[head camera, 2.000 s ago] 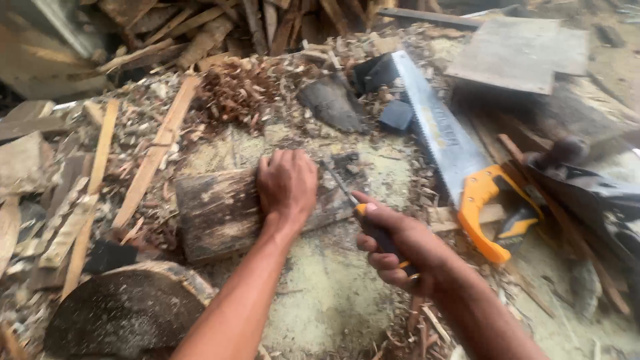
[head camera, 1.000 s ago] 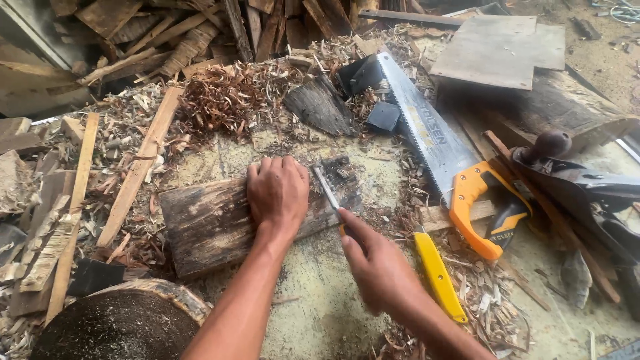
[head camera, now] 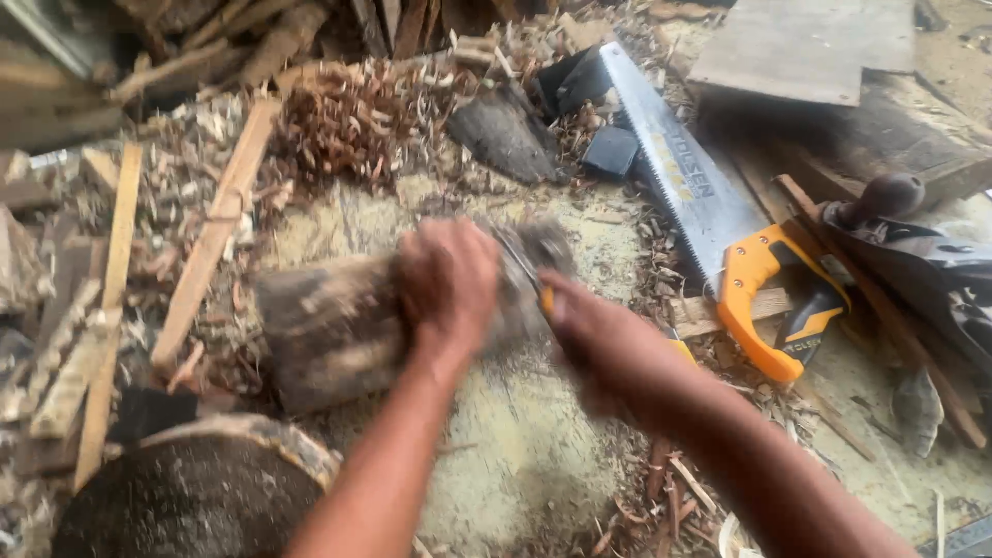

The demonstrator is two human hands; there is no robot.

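Note:
A weathered wooden board [head camera: 333,333], blurred by motion, lies across the middle of the pale worktop. My left hand [head camera: 452,287] is closed over the board's middle and presses on it. To its right, my right hand [head camera: 589,333] grips a hand tool [head camera: 519,260] with a dark and yellow handle and a narrow metal shank. The shank reaches up and left over the board's right part, close to my left hand. Its tip is blurred, so the exact kind of tool and its contact with the wood cannot be told.
A handsaw [head camera: 690,170] with an orange handle lies right of the board, with a hand plane [head camera: 930,256] beyond it. Near it are a dark block [head camera: 611,151] and a yellow tool [head camera: 682,346] partly behind my right arm. A round log [head camera: 194,496] stands lower left; shavings and strips surround the board.
The yellow tool that lay in plain sight one second ago is now mostly covered by my right forearm. Both hands stay at the board, the tool still in my right hand.

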